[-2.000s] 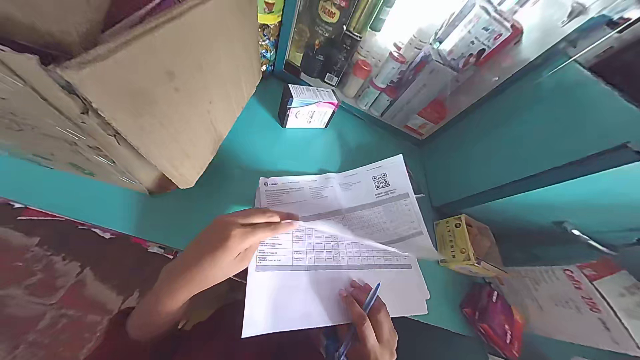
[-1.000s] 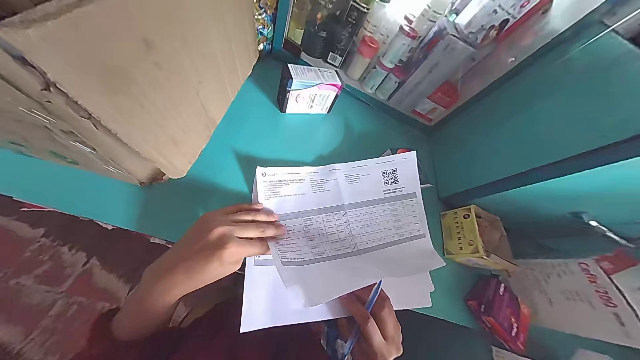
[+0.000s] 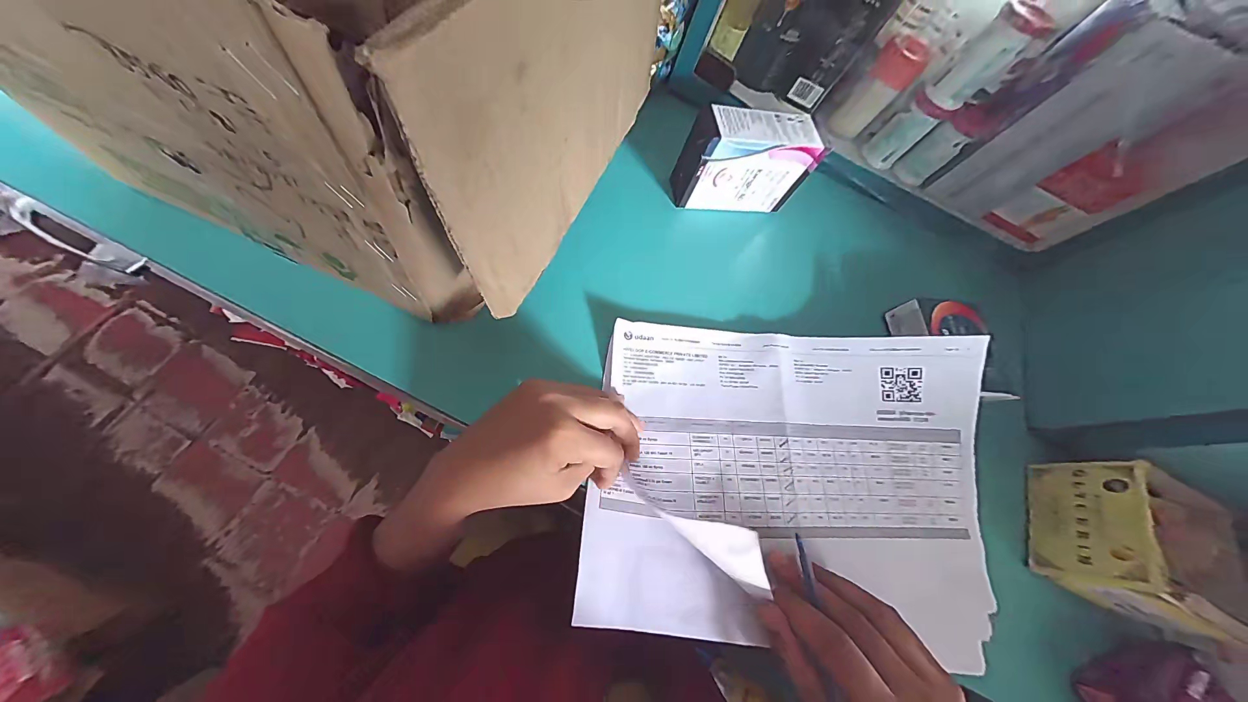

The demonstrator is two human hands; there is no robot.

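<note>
Printed paper sheets [image 3: 877, 575] with tables and a printed code lie on the teal counter [image 3: 585, 283]. My left hand [image 3: 546, 439] pinches the left edge of the top sheet, whose lower part is folded up, its pale underside [image 3: 726, 551] showing. At the lower edge of the sheets, my right hand [image 3: 838, 624] has a blue pen [image 3: 806, 570] between its fingers, the tip pointing up over the paper. Small handwritten ticks run down one column of the table. A small dark box [image 3: 946, 318] is partly hidden behind the top edge of the sheets.
A large open cardboard box [image 3: 526, 127] fills the upper left. A white and black carton [image 3: 749, 161] stands near a display case [image 3: 975, 234] of bottles. On the right are a yellow glycerin box [image 3: 1097, 517] and a dark red packet [image 3: 1150, 673]. Brick flooring [image 3: 195, 419] shows lower left.
The top sheet, lying flatter a second ago, is now curled up at its lower left in my left hand. The blue pen stays in my right hand.
</note>
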